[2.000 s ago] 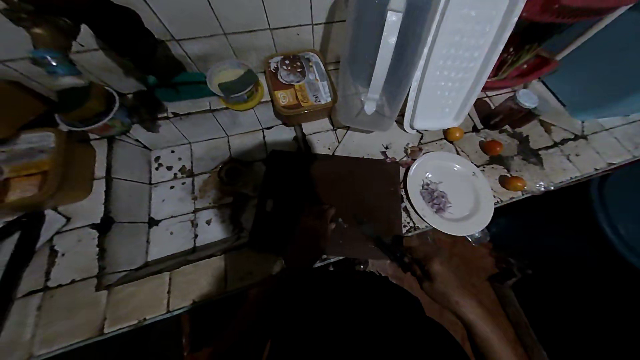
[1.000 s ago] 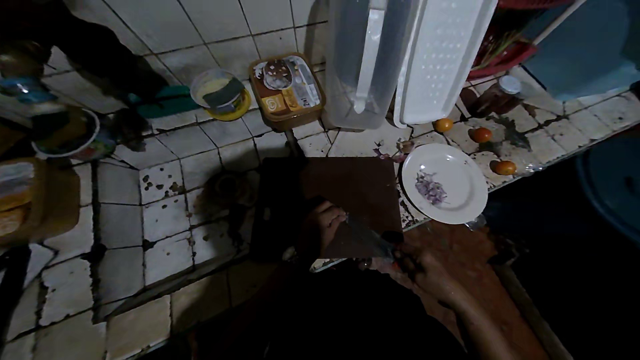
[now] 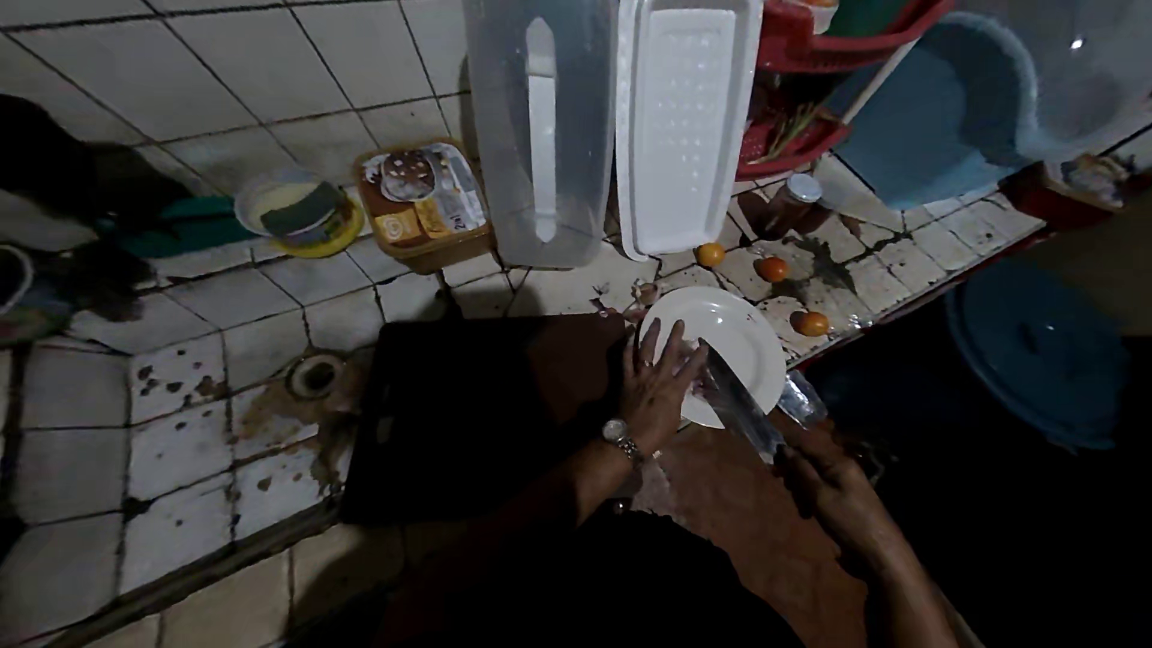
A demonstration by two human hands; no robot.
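Note:
My left hand (image 3: 661,382), with a wristwatch (image 3: 621,436) at its wrist, lies with fingers spread over the left part of a white plate (image 3: 760,346). Chopped pieces, pinkish and partly hidden, lie under and beside its fingers. In my right hand (image 3: 814,468) is the handle of a kitchen knife (image 3: 740,396), whose blade slants across the plate with its tip close to my left fingertips. To the left of the plate a dark cutting board (image 3: 486,405) lies partly in deep shadow.
Small orange-red tomatoes (image 3: 772,269) and a lidded jar (image 3: 792,205) stand on the tiled counter. Behind are a clear plastic container (image 3: 540,135), a white lid (image 3: 688,135) and a brown tub (image 3: 427,202). A tiled basin with a drain (image 3: 315,375) lies left, a blue lidded bin (image 3: 1039,355) right.
My left hand has moved right from over the cutting board to the plate. The knife, still in my right hand, has moved from the board's edge to over the plate.

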